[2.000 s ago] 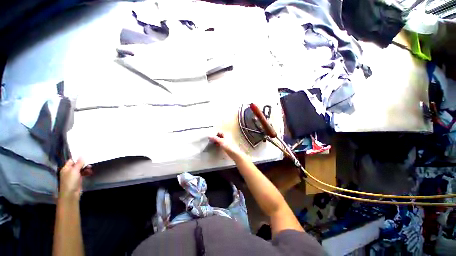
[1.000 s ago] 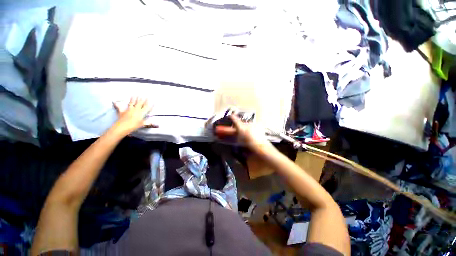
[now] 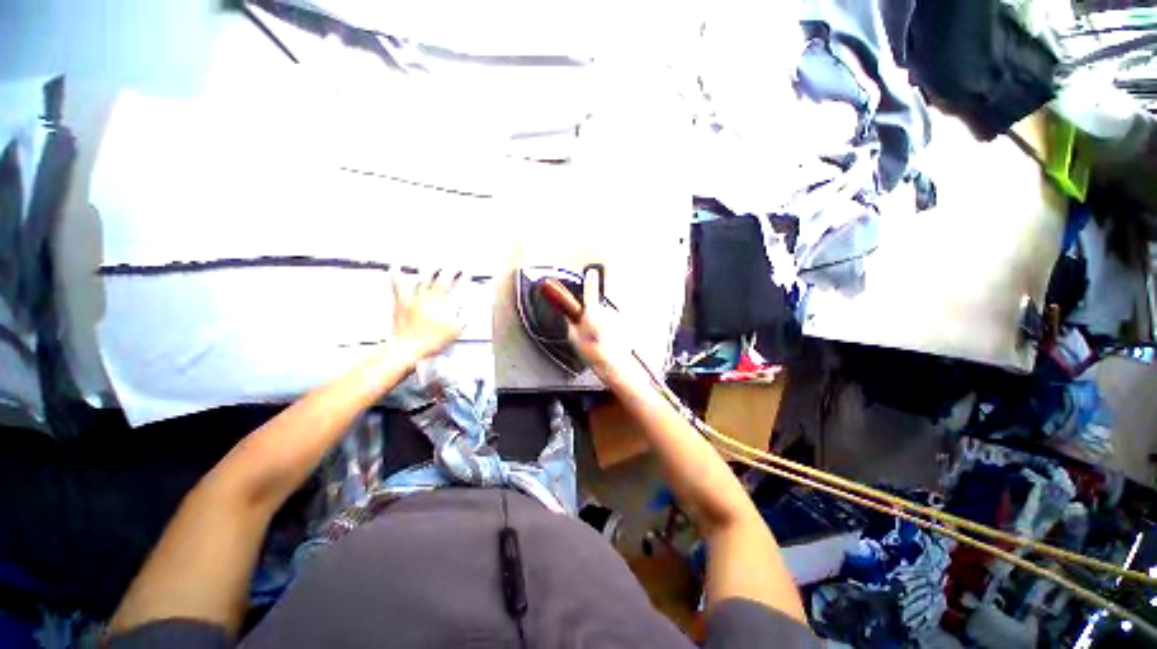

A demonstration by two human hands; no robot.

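Observation:
A pale garment panel [image 3: 228, 323] lies flat on the ironing table, washed out by glare. A long dark strip [image 3: 292, 264] and thinner dark lines run across it. My left hand [image 3: 428, 311] rests on the panel near its right end, fingers spread, palm down, holding nothing. My right hand [image 3: 586, 336] is on the brown-orange handle of the steam iron [image 3: 546, 332], whose dark pointed soleplate is just right of the panel's right edge.
A flat black square [image 3: 738, 276] lies right of the iron. Crumpled grey and white cloth [image 3: 837, 190] lies beyond it. Yellow-tan hoses [image 3: 863, 488] run to the lower right. Dark-banded pieces [image 3: 38, 254] hang at the left. Cloth heaps [image 3: 1015, 507] lie below right.
My right hand first took hold of the iron, then moved it from the panel's near right corner to beside its right edge. My left hand left the panel's left corner and slid right across it.

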